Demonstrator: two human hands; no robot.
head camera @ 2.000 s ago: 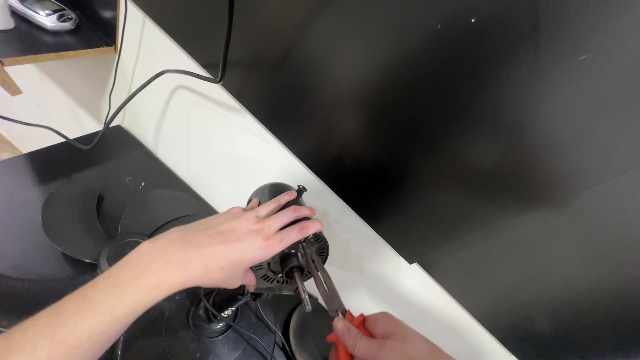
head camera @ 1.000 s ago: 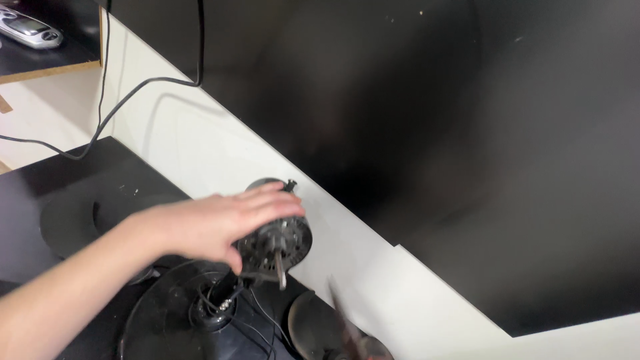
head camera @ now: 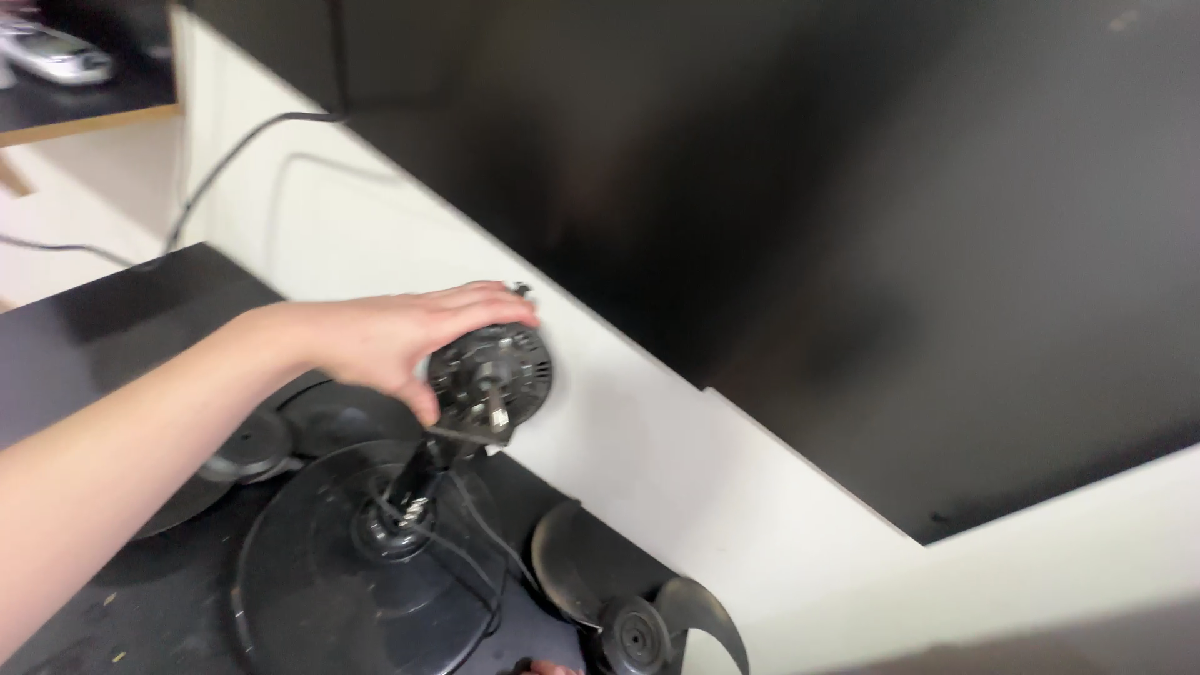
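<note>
My left hand [head camera: 394,342] grips the top and side of a black fan motor housing [head camera: 492,375], its thumb low on the near side. A metal shaft [head camera: 497,408] sticks out of the front of the housing. The motor stands on a short black neck above a round black fan base [head camera: 309,581], with thin wires [head camera: 459,553] hanging around the neck. Only a sliver of my right hand [head camera: 551,667] shows at the bottom edge, so what it holds is hidden. No pliers are visible now.
A dark fan blade [head camera: 637,637] lies at lower right, another [head camera: 342,417] behind the base on the black table [head camera: 169,291]. A large black panel [head camera: 750,234] hangs on the white wall [head camera: 647,450]. A black cable [head camera: 220,164] runs at upper left beside a shelf [head camera: 122,112].
My right hand, with the orange-handled pliers two seconds ago, has moved away from the motor shaft to the bottom edge. My left hand remains on the motor. The view has shifted.
</note>
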